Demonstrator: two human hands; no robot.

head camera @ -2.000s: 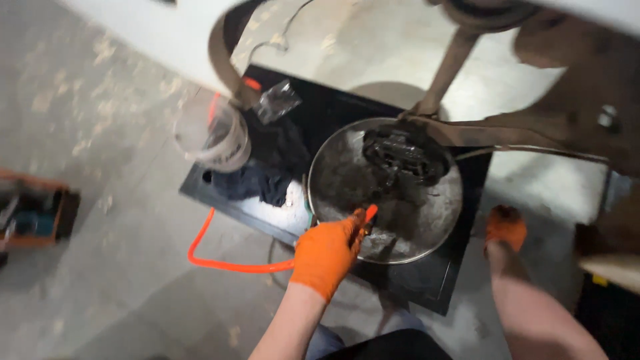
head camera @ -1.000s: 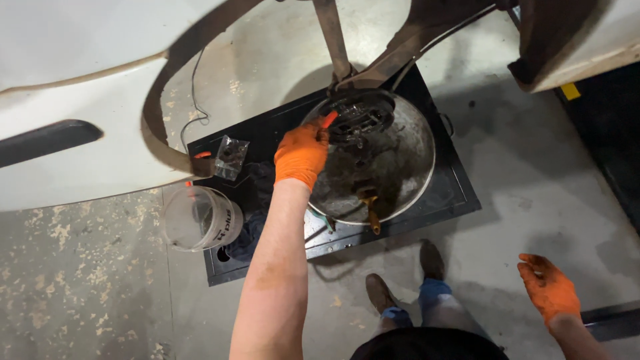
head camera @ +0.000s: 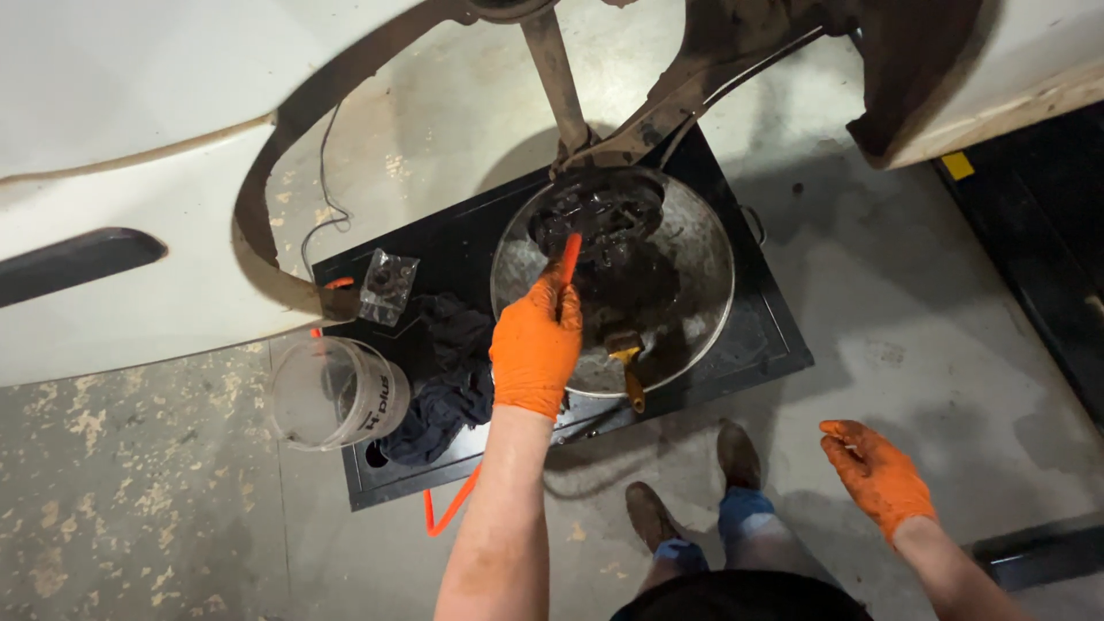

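My left hand (head camera: 536, 345), in an orange glove, grips the end of an orange air hose (head camera: 571, 257) over a round metal pan (head camera: 720, 319). The hose tip points at a dark, wet brake assembly (head camera: 599, 207) at the pan's far side, under a suspension arm. A paint brush with a yellowish handle (head camera: 634, 384) rests across the pan's near rim, its bristles inside. Dark liquid or grime coats the pan's bottom. Off to the right, away from the pan, my right hand (head camera: 878, 474), gloved in orange, holds nothing, its fingers loosely apart.
The pan stands on a black cart top (head camera: 768, 345). At its left lie a dark rag (head camera: 440, 414), a clear plastic bag with small parts (head camera: 388, 286) and a translucent bucket (head camera: 332, 392). White vehicle body panels (head camera: 155, 155) and a rusty suspension arm (head camera: 556, 78) overhang.
The hose in my left hand has moved from low in the pan to the dark assembly. The brush shows at the near rim since a second ago. My right hand remains off to the right.
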